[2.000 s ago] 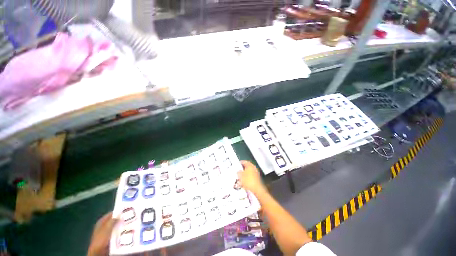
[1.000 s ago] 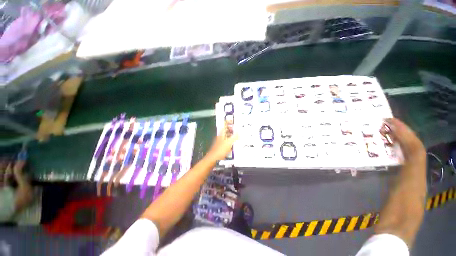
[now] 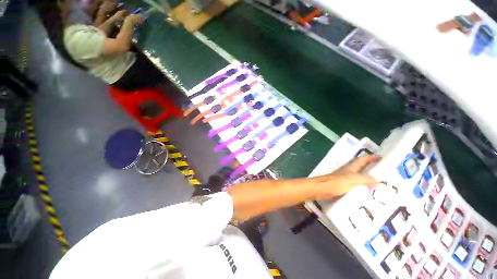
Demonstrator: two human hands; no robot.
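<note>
A white foam tray (image 3: 349, 215) holds rows of small rounded-square watch pieces, some blue, pink or dark. It lies at the right on other white boards (image 3: 338, 150). My left hand (image 3: 354, 177) is at the tray's left edge, fingers over the rim; its grip is partly hidden. My right hand is out of the picture. Another white foam tray (image 3: 283, 150) with watches on purple, blue and orange bands lies on the green bench, left of my arm.
A seated person (image 3: 101, 46) works at the upper left. A red stool (image 3: 144, 106) and a round dark blue seat (image 3: 124, 148) stand on the floor. The white shelf (image 3: 392, 27) with watches runs across the upper right. Black gridded trays (image 3: 422, 92) lie below it.
The view has swung left and tilted. The tray with small pieces now shows at the right, its far edge bent up. My right hand has left the view.
</note>
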